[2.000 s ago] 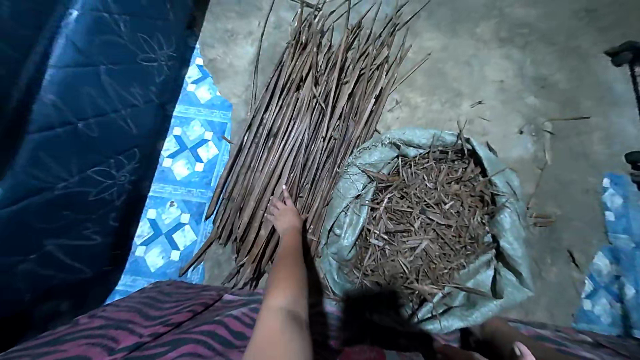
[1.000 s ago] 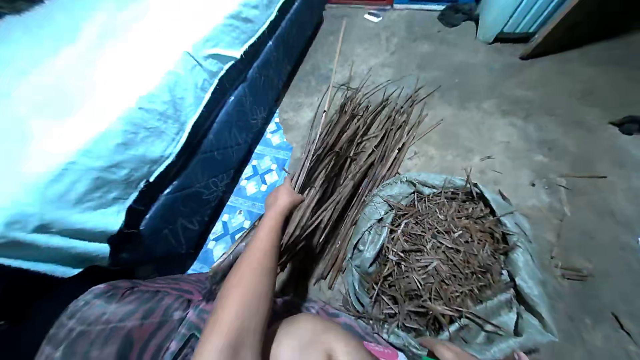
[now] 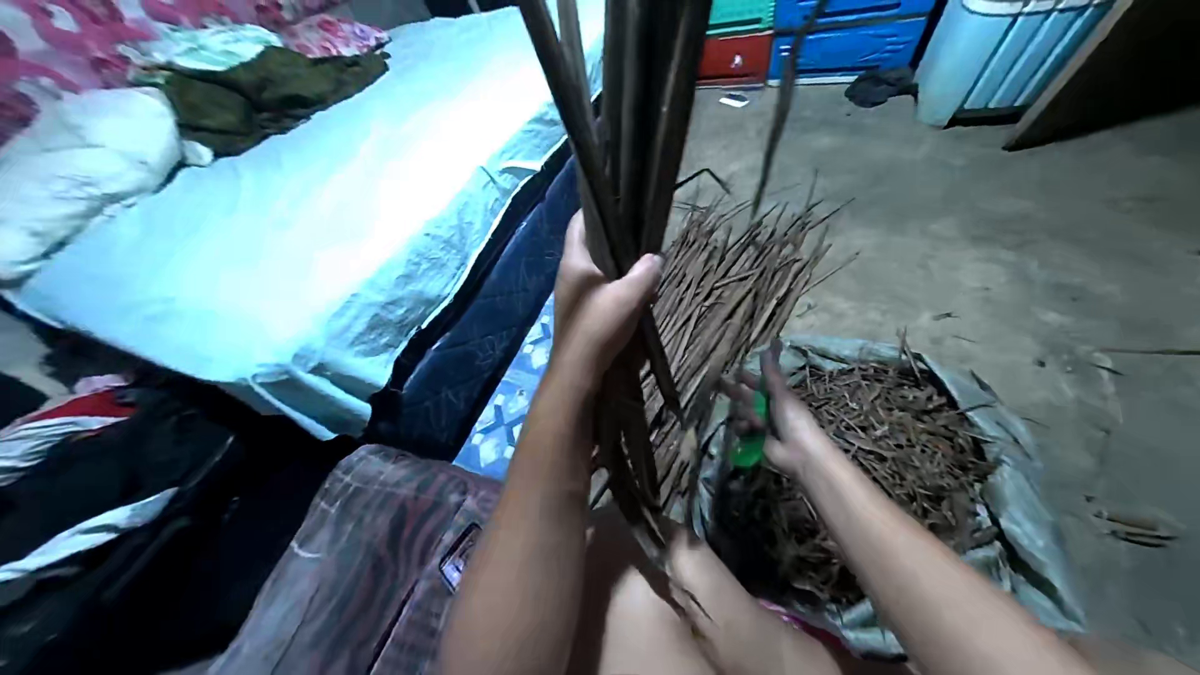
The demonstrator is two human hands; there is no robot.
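My left hand (image 3: 605, 291) is closed around an upright bundle of long dry brown stalks (image 3: 647, 122), whose lower ends hang over my lap. To its right, my right hand (image 3: 773, 412) holds a green object (image 3: 750, 445), blurred, perhaps a tool handle; its fingers are partly spread. Behind both hands a pile of similar long stalks (image 3: 741, 272) lies on the floor. Short cut pieces (image 3: 881, 441) fill an open pale green woven sack (image 3: 1031, 487) beneath and beside my right forearm.
A bed with a light blue cover (image 3: 281, 244) stands at left, with a dark blue mattress side (image 3: 487, 319) beside it. A phone (image 3: 459, 558) lies by my lap. Plastic drawers (image 3: 844, 47) and a light blue tub (image 3: 1012, 56) stand at the back.
My left hand, earlier on the pile, has lifted a bundle of stalks upright in front of me. My right hand has come up into view with the green object. The view has tilted up.
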